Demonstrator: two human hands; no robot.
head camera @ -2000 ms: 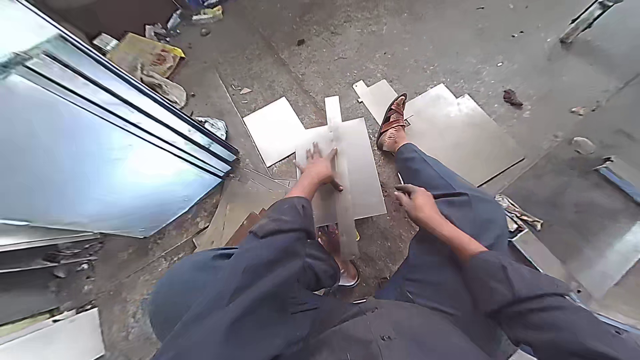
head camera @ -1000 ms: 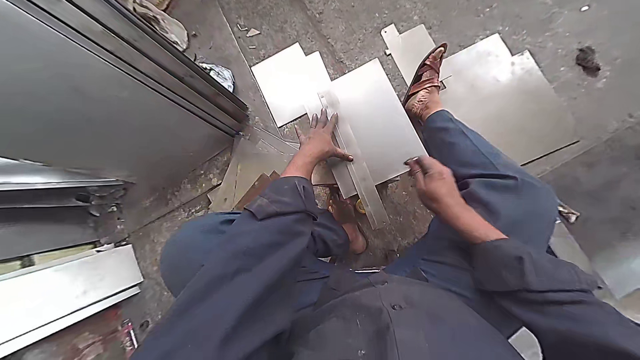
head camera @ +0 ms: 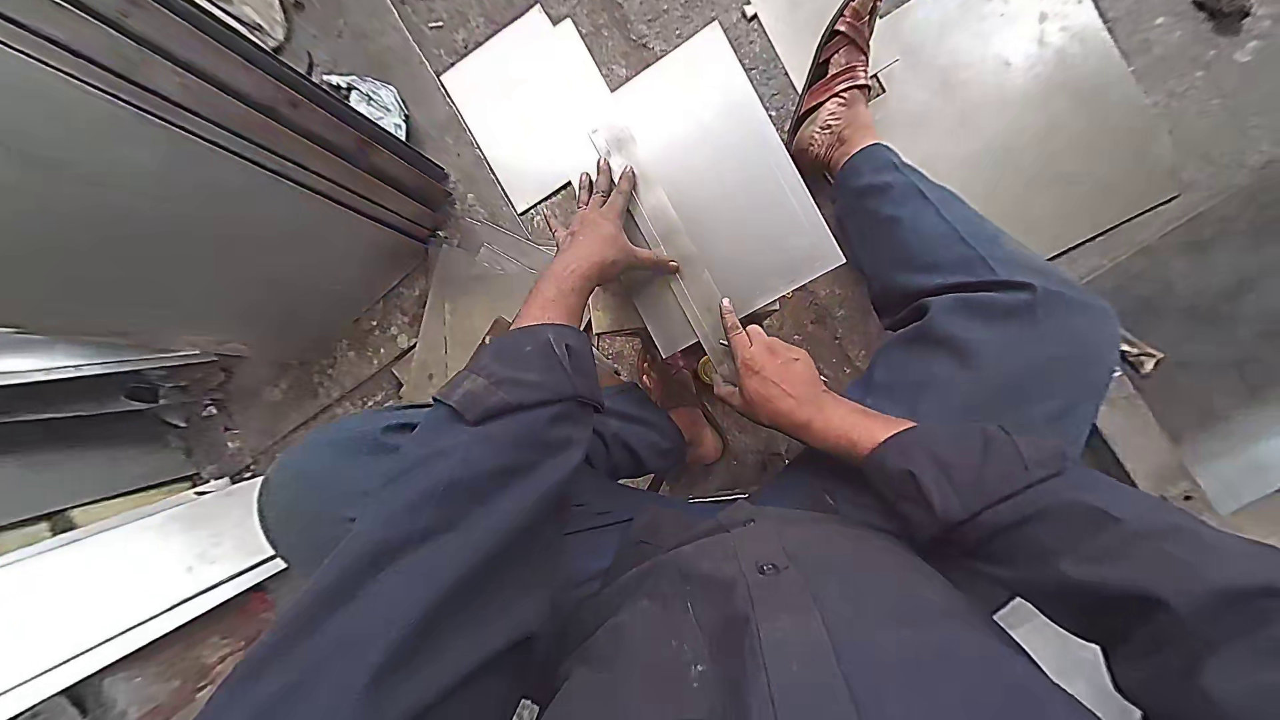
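A narrow metal strip (head camera: 668, 232) lies slantwise across a flat metal sheet (head camera: 735, 170) on the floor between my legs. My left hand (head camera: 605, 228) presses down with spread fingers at the strip's left edge, thumb reaching across it. At the strip's near end is my right hand (head camera: 768, 368), its index finger extended along the edge and its thumb below. The fingers look curled around something thin, of which only a small dark tip shows; what it is cannot be told. A second bright metal sheet (head camera: 530, 100) lies beyond my left hand.
My sandalled foot (head camera: 840, 90) rests right of the sheet, beside a large metal sheet (head camera: 1020, 130). Stacked large panels (head camera: 200, 190) stand at the left. A long white metal piece (head camera: 130, 590) lies lower left. A crumpled plastic bag (head camera: 370, 102) sits near the panels' edge.
My right hand has moved from the sheet's right side to the strip's near end. Two seconds ago it was by my right knee. My left hand stays on the strip. The view has shifted.
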